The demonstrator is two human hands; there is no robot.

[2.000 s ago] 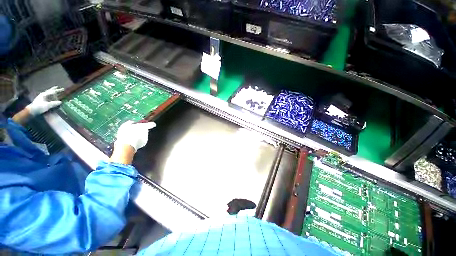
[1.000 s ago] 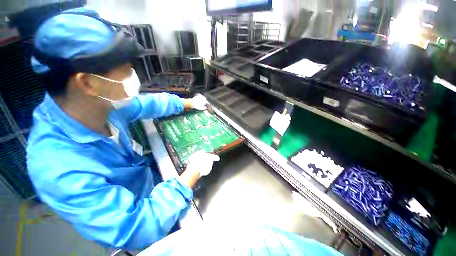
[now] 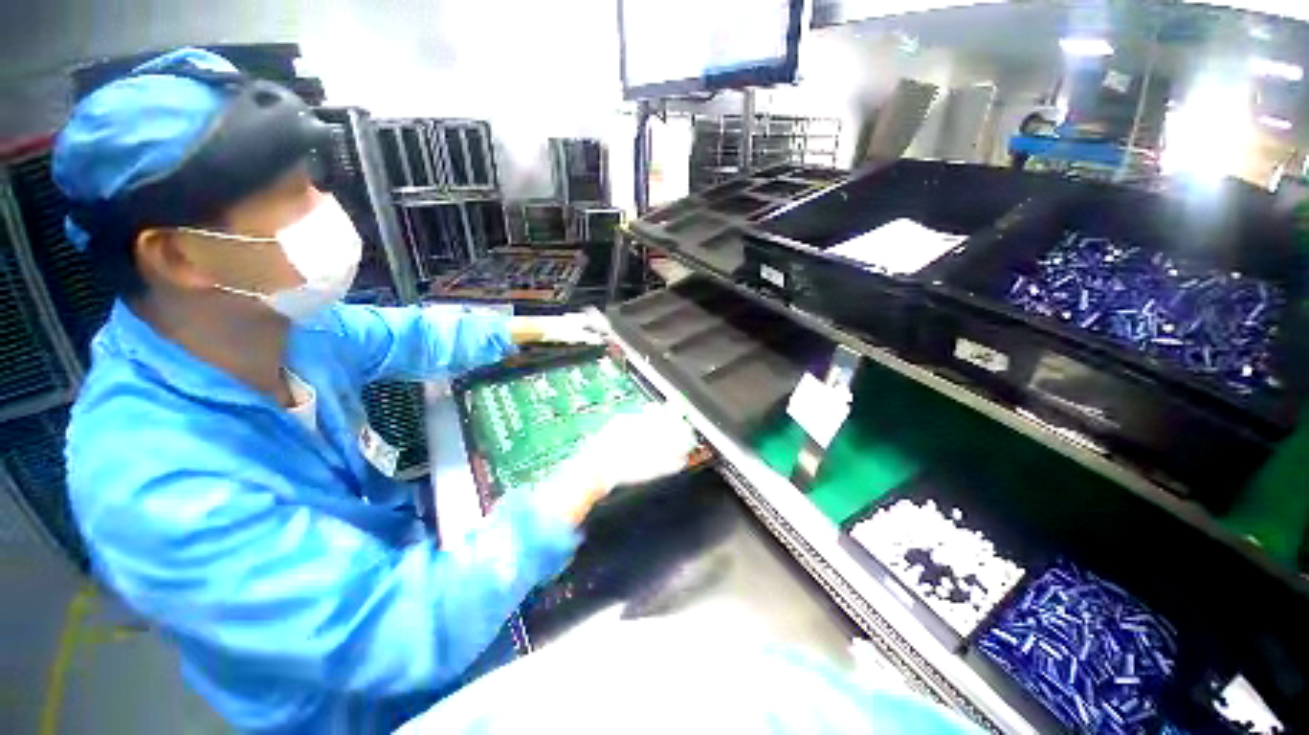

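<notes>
Neither of my hands is in view; only my pale blue sleeve or smock [image 3: 689, 696] shows, overexposed, at the bottom edge. Nearest in front are a small bin of white pieces [image 3: 919, 546] and a small bin of blue-violet capacitors [image 3: 1084, 646] beside the conveyor rail [image 3: 804, 553]. A green circuit board [image 3: 553, 417] lies in its carrier further left on the line. A neighbouring worker's white-gloved hand [image 3: 646, 448] is over its near side, and the other gloved hand [image 3: 563, 329] is at its far edge.
The neighbouring worker [image 3: 287, 488] in a blue smock, cap and mask stands at the left. Large black totes [image 3: 991, 352] are on the upper shelf, one holding capacitors. A paper label [image 3: 820, 406] hangs from the shelf post. Compartment trays [image 3: 704, 345], a monitor [image 3: 711, 43] and racks [image 3: 431, 180] are behind.
The view has swung left and up from the near board, which is out of frame. The neighbour's nearer gloved hand has moved right and up over the board.
</notes>
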